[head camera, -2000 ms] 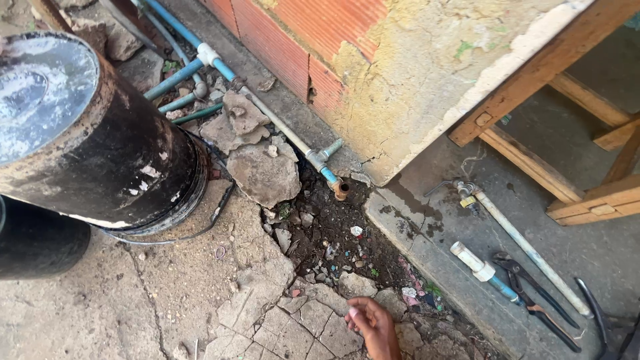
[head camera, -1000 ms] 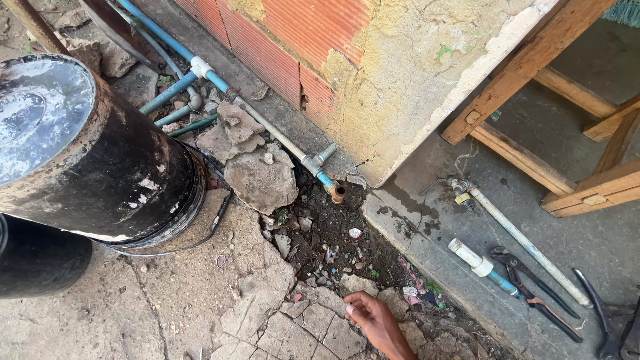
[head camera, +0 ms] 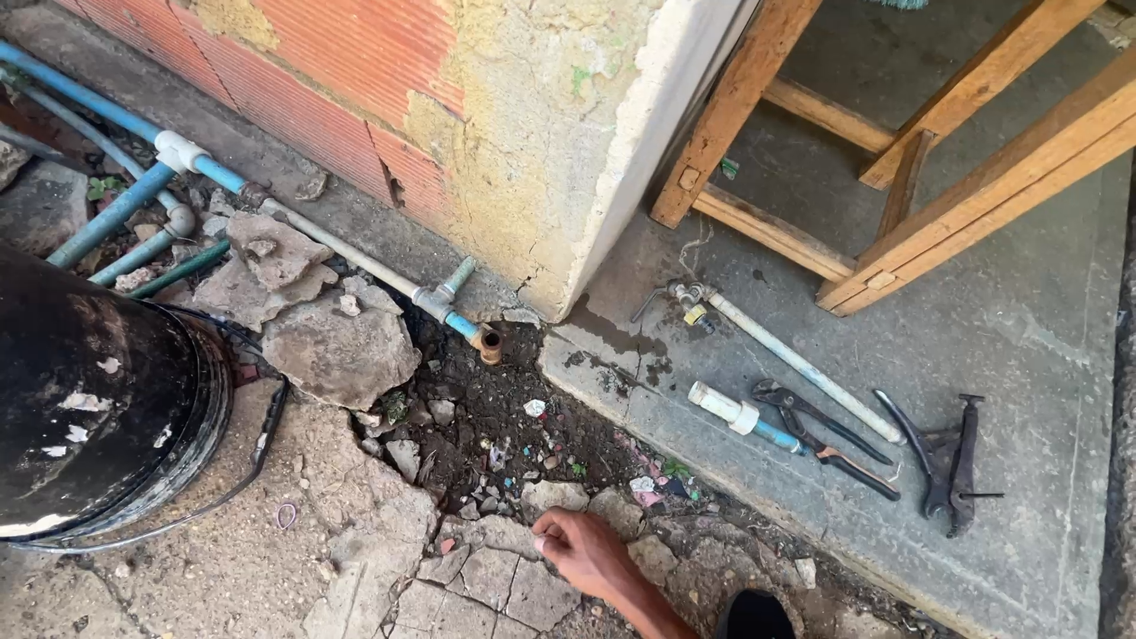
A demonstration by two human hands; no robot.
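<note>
My right hand (head camera: 581,550) hangs low over cracked concrete, its fingers curled together with nothing visible in them. My left hand is out of view. Beyond the right hand, a brown threaded elbow fitting (head camera: 489,344) ends a blue and grey pipe (head camera: 342,244) along the wall, its mouth facing up above a dirt hole (head camera: 506,408). On the grey step lie a pale pipe with a metal tap (head camera: 803,364), a short white and blue pipe piece (head camera: 745,417), slip-joint pliers (head camera: 825,439) and locking pliers (head camera: 954,470).
A black bucket (head camera: 98,390) with a wire handle stands at left, beside broken concrete slabs (head camera: 342,346). Blue pipes meet at a white tee (head camera: 179,152). A brick and plaster wall (head camera: 532,133) rises behind. A wooden frame (head camera: 772,235) stands on the step; a dark shoe (head camera: 756,617) shows below.
The view has shifted right, bringing the whole locking pliers and a dark shoe into sight. My right hand stays low over the broken concrete, with its fingers still curled.
</note>
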